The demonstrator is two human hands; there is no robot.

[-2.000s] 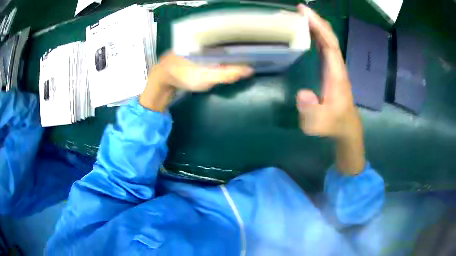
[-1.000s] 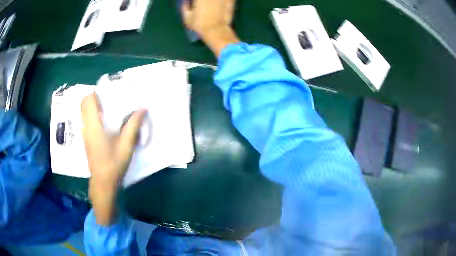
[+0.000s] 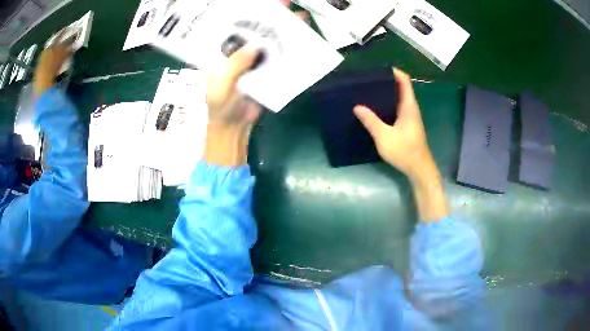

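My left hand [image 3: 233,97] is blurred and holds a white outer sleeve [image 3: 284,61] with a watch picture, raised at the upper middle. My right hand [image 3: 401,132] holds a dark inner box [image 3: 352,123] over the green worktop, thumb on its face and fingers at its far edge. The sleeve and the dark box are apart. The sleeve stack [image 3: 120,152] lies at the left, with more sleeves [image 3: 178,129] beside it, close to my left forearm.
Two dark boxes [image 3: 486,139] lie at the right of the green worktop [image 3: 310,226]. White sleeved boxes [image 3: 427,29] and other white pieces [image 3: 145,22] lie on the belt beyond. Another person's hand [image 3: 52,61] holds a white piece at the far left.
My left hand has lifted a sleeve off the stack, up and rightward. My right hand has come back from the belt to the worktop with a dark box. The neighbour's arm has reached forward.
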